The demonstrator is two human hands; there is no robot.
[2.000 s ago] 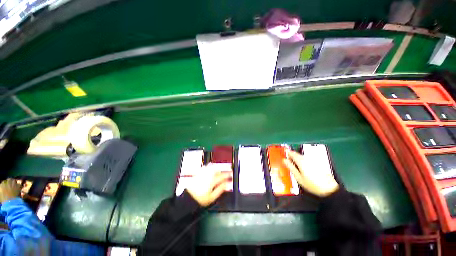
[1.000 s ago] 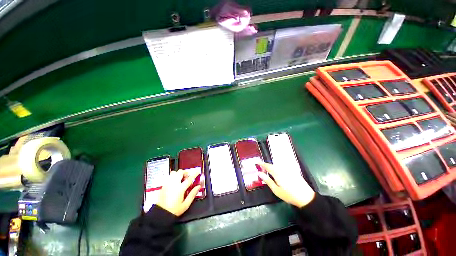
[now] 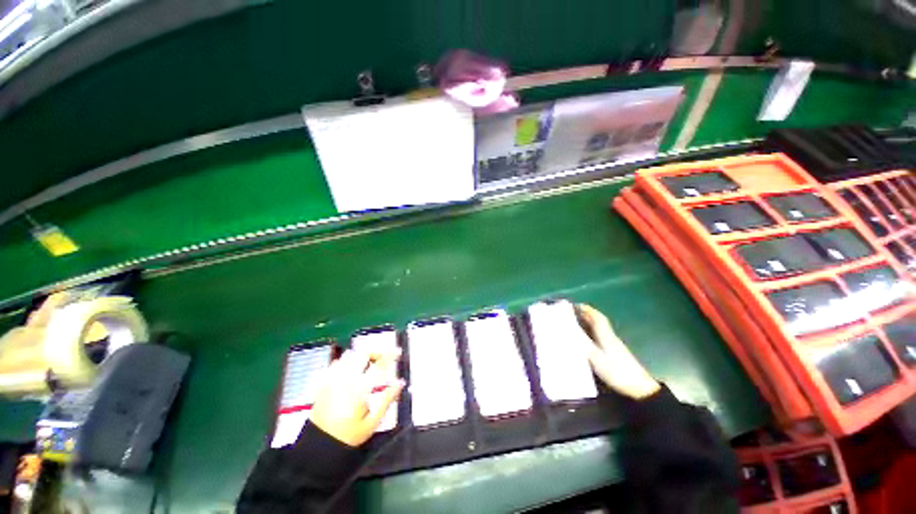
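Note:
Several smartphones lie side by side in a black tray [image 3: 472, 445] on the green bench. The far left smartphone [image 3: 304, 373] shows a list-like screen with a red band; the middle one [image 3: 436, 371] and those right of it are lit white. My left hand [image 3: 354, 395] is over the two left smartphones, fingers spread, covering part of the second one. My right hand [image 3: 615, 353] is at the right edge of the far right smartphone [image 3: 562, 351], fingertips near its upper right side. It holds nothing that I can see.
Stacked orange trays [image 3: 748, 263] with dark-screened phones stand at right, another orange tray [image 3: 793, 472] lower. A grey tape dispenser [image 3: 129, 402] and cream tape rolls [image 3: 95, 336] are at left. A clipped white sheet [image 3: 394, 156] and document sleeve [image 3: 613, 125] hang on the back panel.
The view has swung right. My right hand has moved from the fourth smartphone to the right edge of the fifth. The second and fourth screens have changed from orange or dark red to mostly white.

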